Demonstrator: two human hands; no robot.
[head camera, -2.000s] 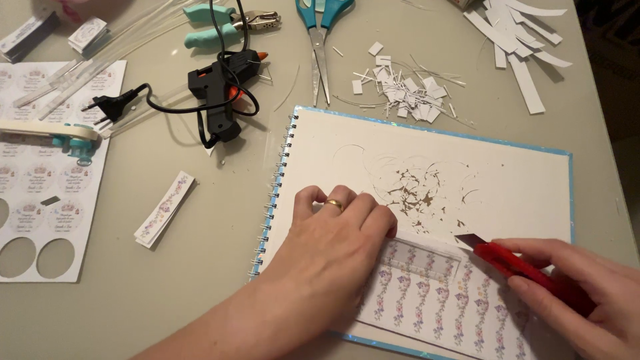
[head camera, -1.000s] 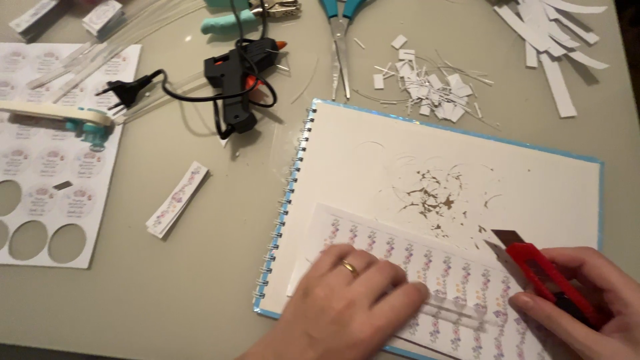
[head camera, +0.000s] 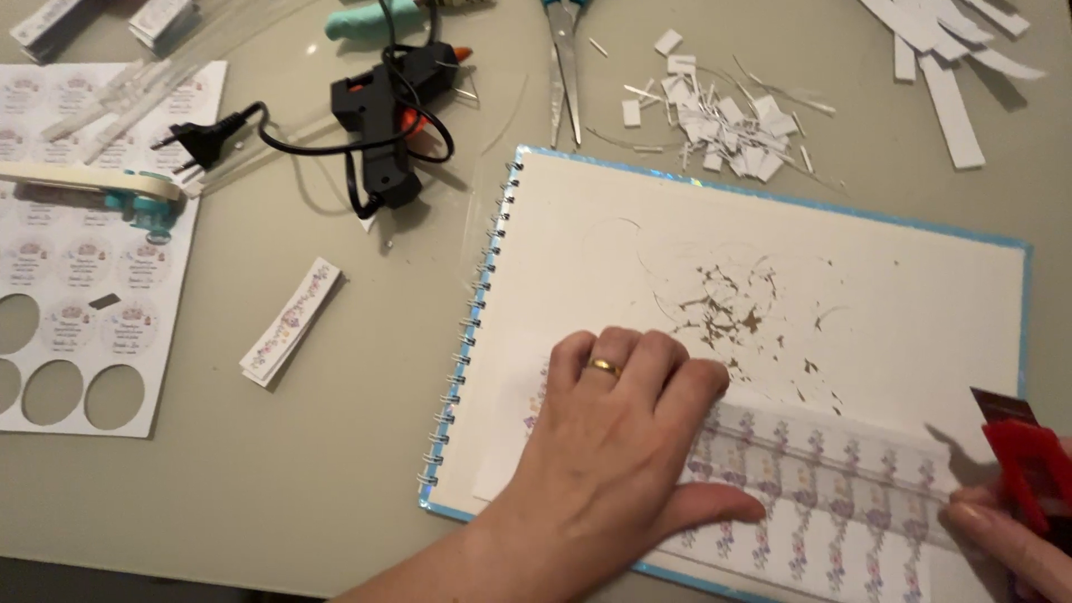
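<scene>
My left hand (head camera: 620, 444), with a gold ring, lies over a printed sheet (head camera: 879, 553) of floral strips and touches a clear ruler (head camera: 837, 486) laid across it. My right hand (head camera: 1005, 536), partly cut off at the right edge, holds a red utility knife (head camera: 1026, 461) with its blade raised towards the upper left; a fingertip meets the ruler's right end. Under the sheet is a spiral-bound notebook (head camera: 904, 310) with blue edges. Its cover is scored and worn through in brown patches above my left hand. A few cut floral strips (head camera: 293, 322) lie left of the notebook.
A black glue gun (head camera: 377, 126) with its cord and plug sits at the upper left. Scissors (head camera: 565, 75) point towards the notebook. Paper scraps (head camera: 729, 126) and long white offcuts (head camera: 946, 84) lie behind it. A sheet of round labels (head camera: 126, 268) with cut-out holes is at the left.
The ruler, beside the upper part of the sheet two seconds ago, now crosses the floral rows. The right hand and knife have moved towards the right edge of the view.
</scene>
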